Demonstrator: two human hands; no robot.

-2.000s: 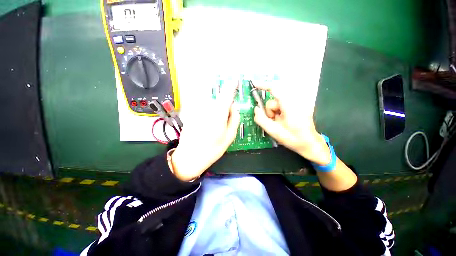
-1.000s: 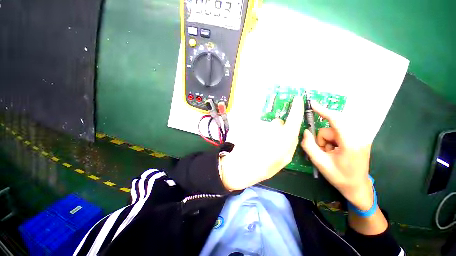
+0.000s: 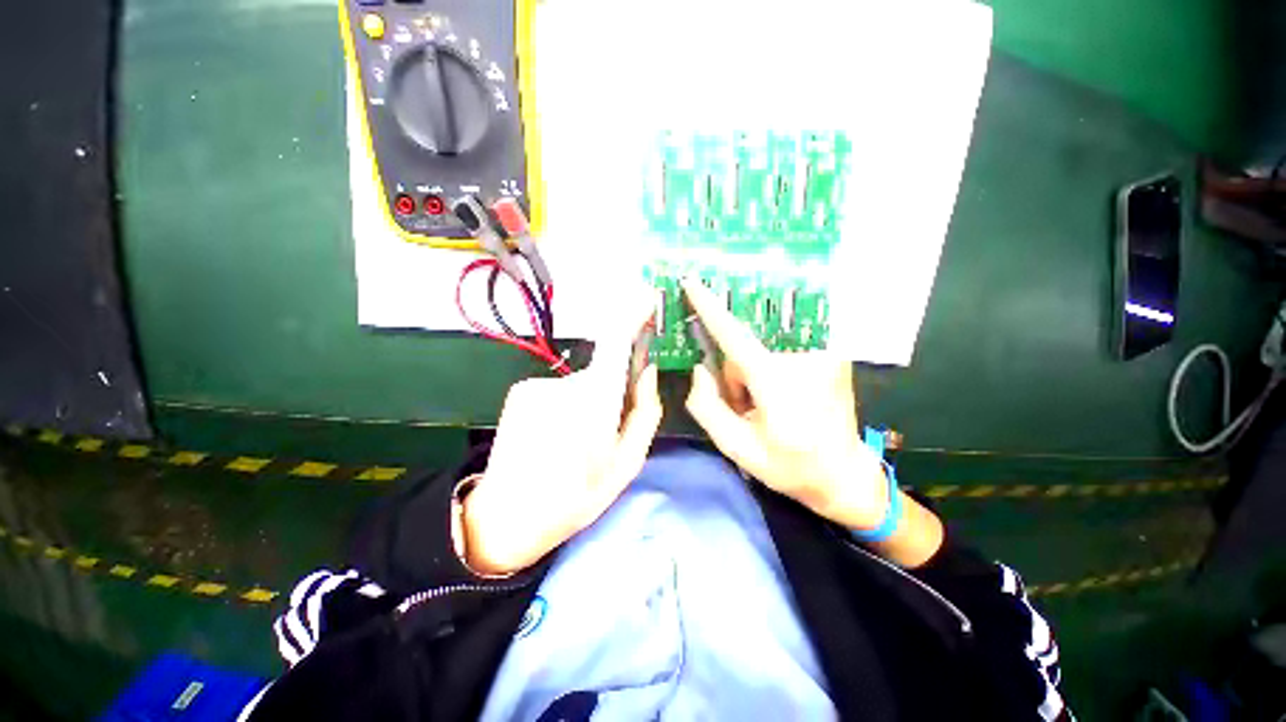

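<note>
A green PCB panel (image 3: 748, 191) with two rows of small boards lies on white paper (image 3: 599, 85). My left hand (image 3: 571, 437) holds a test probe (image 3: 640, 349) at the panel's lower left. My right hand (image 3: 776, 416) holds a second dark probe (image 3: 701, 343) just right of it. Both probes point at the lower row; whether the tips touch it I cannot tell. The yellow-edged multimeter (image 3: 440, 106) lies left of the panel, its display cut off by the top edge. Red and black test leads (image 3: 494, 289) loop from its plugs.
A black mat (image 3: 57, 212) lies at far left. A smartphone (image 3: 1149, 268) and a white cable (image 3: 1199, 409) are at the right. Yellow-and-black striped tape (image 3: 247, 464) runs along the near side. A blue bin (image 3: 184, 691) is low at left. A blue strap (image 3: 884, 494) is on my right wrist.
The view has shifted, and the meter's display is now out of it. Both hands with the probes have moved to the panel's near left part, uncovering its far row.
</note>
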